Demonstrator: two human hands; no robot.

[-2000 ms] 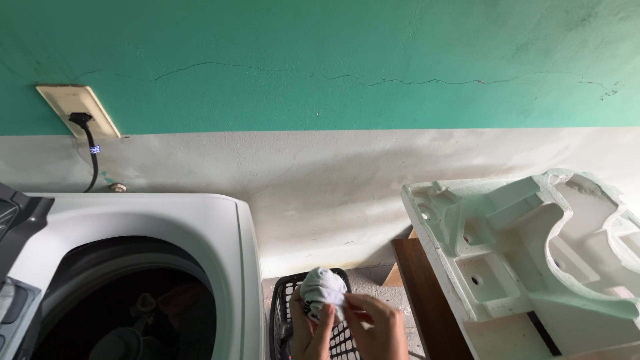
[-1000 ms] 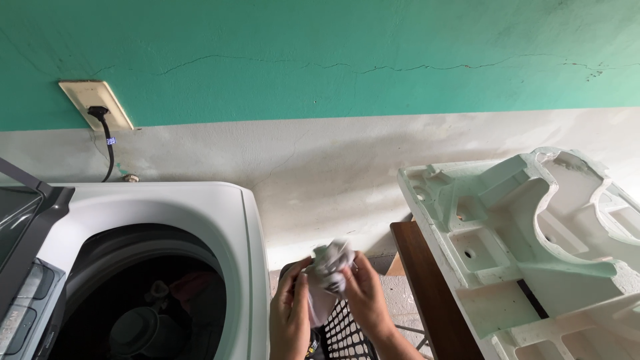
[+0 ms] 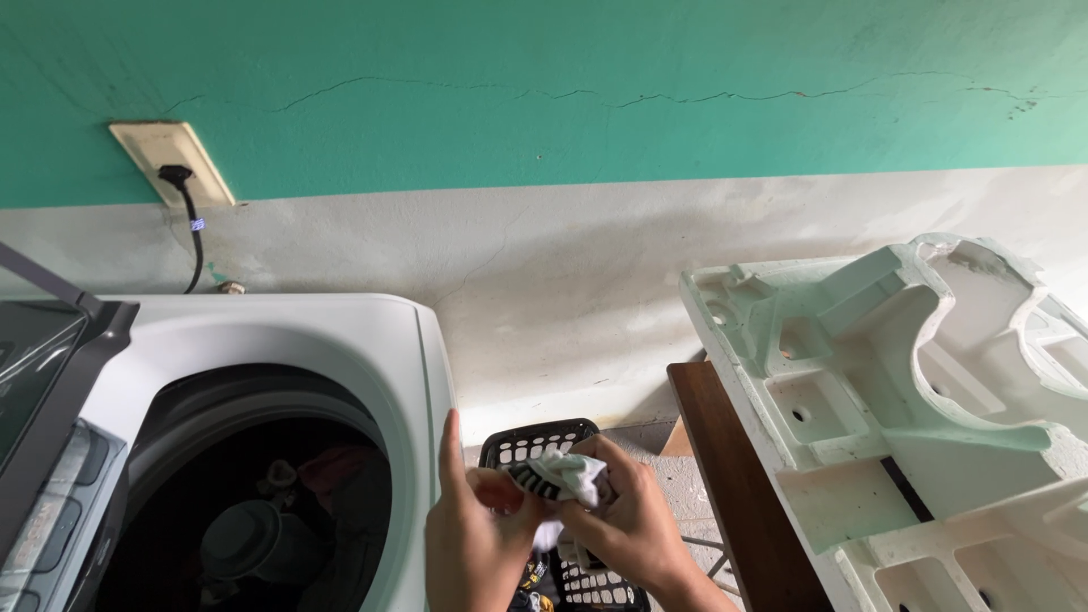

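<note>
A bunched white cloth item with black stripes, possibly a sock (image 3: 561, 476), is between both hands, over a black plastic laundry basket (image 3: 540, 432). My right hand (image 3: 625, 527) grips its right side with thumb and fingers. My left hand (image 3: 480, 527) pinches the striped end between thumb and curled fingers, one finger pointing up. Dark and patterned clothes (image 3: 534, 586) lie in the basket below, partly hidden by the hands. To the left stands a top-loading washing machine (image 3: 429, 340), lid raised, with clothes (image 3: 336, 472) in its dark drum.
A large moulded white foam piece (image 3: 850, 476) rests at the right beside a dark brown wooden board (image 3: 739, 484). Behind is a green and white wall with a crack and a wall outlet (image 3: 170, 153), where a black power cord (image 3: 197, 246) is plugged in.
The cloth has been turned in the hands, and its black stripes now show. One left finger now points up, away from the cloth.
</note>
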